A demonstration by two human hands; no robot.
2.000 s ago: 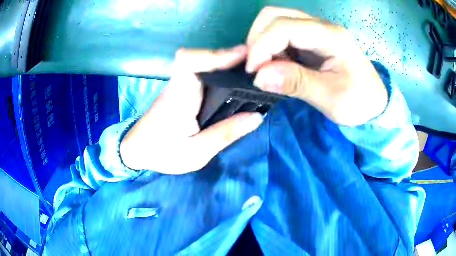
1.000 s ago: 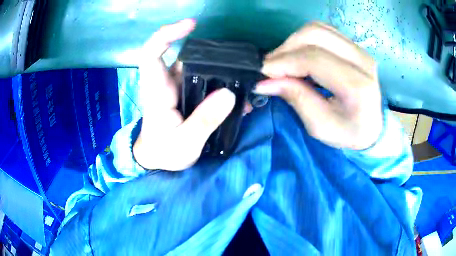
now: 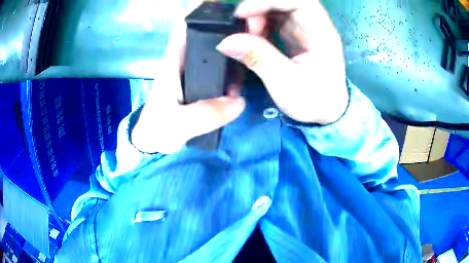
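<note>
A black plastic housing (image 3: 204,67) stands roughly upright in front of my chest, its smooth side with a small dark hole facing me. My left hand (image 3: 172,120) is wrapped around its lower part, thumb across the front. A black end piece (image 3: 212,14) is at the top of the housing; I cannot tell if it is a separate frame. My right hand (image 3: 293,61) is at the upper right of the housing, with thumb and fingers at its top corner. The right fingertips are partly blurred.
Green mat (image 3: 380,51) covers the bench, with dark specks at the right. Small black frames (image 3: 448,51) lie at the right edge. Dark long housings (image 3: 43,38) lie at the left. Blue printed boxes (image 3: 67,133) stand below left, an open cardboard box (image 3: 422,144) below right.
The housing has turned from its channelled side to its smooth side and moved up. My right hand has moved up and left to its top end.
</note>
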